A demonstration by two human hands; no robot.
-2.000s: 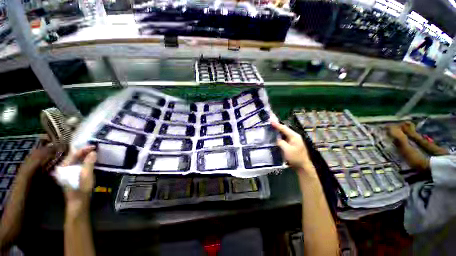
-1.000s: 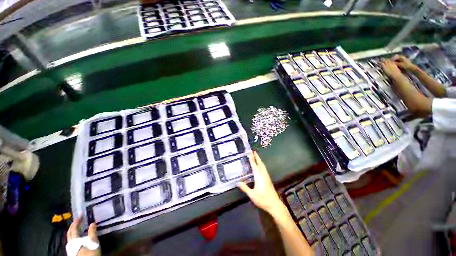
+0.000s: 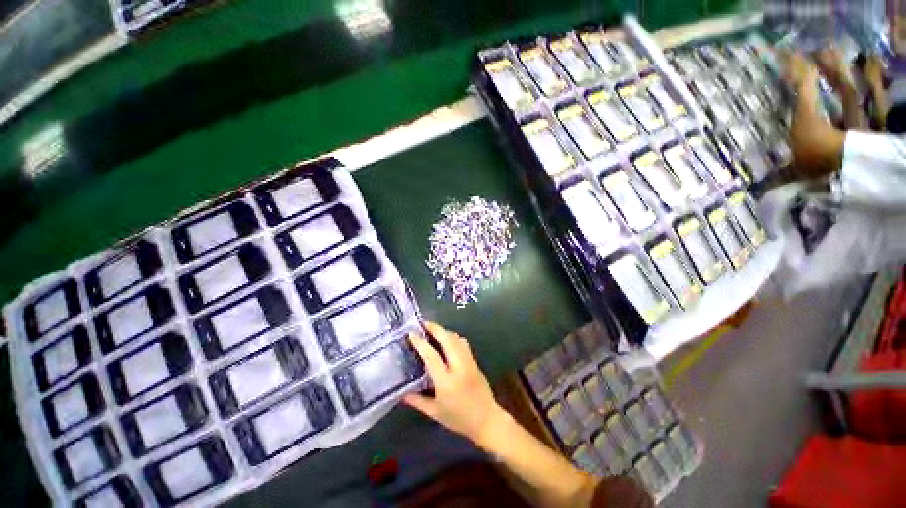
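Observation:
A large pale blister tray (image 3: 268, 407) lies on the dark green bench at the left, with rows of pockets. Each pocket holds a black-bordered phone housing (image 3: 243, 316) with a pale window. My right hand (image 3: 455, 382) is bare and grips the tray's right edge near its front corner, thumb and fingers at the rim. My left hand is out of the picture. A loose pile of small silver and purplish components (image 3: 471, 248) lies on the bench to the right of the tray.
A thick stack of trays with yellow-ended housings (image 3: 621, 164) stands at the right. A grey tray (image 3: 611, 417) sits lower, below the bench edge. A green conveyor belt (image 3: 238, 109) runs behind. Another worker's hand (image 3: 810, 109) is at upper right. Red objects (image 3: 844, 476) are lower right.
The view has turned right and closer, so the tray shows further left. My left hand has gone out of the picture. My right hand remains at the tray's right edge.

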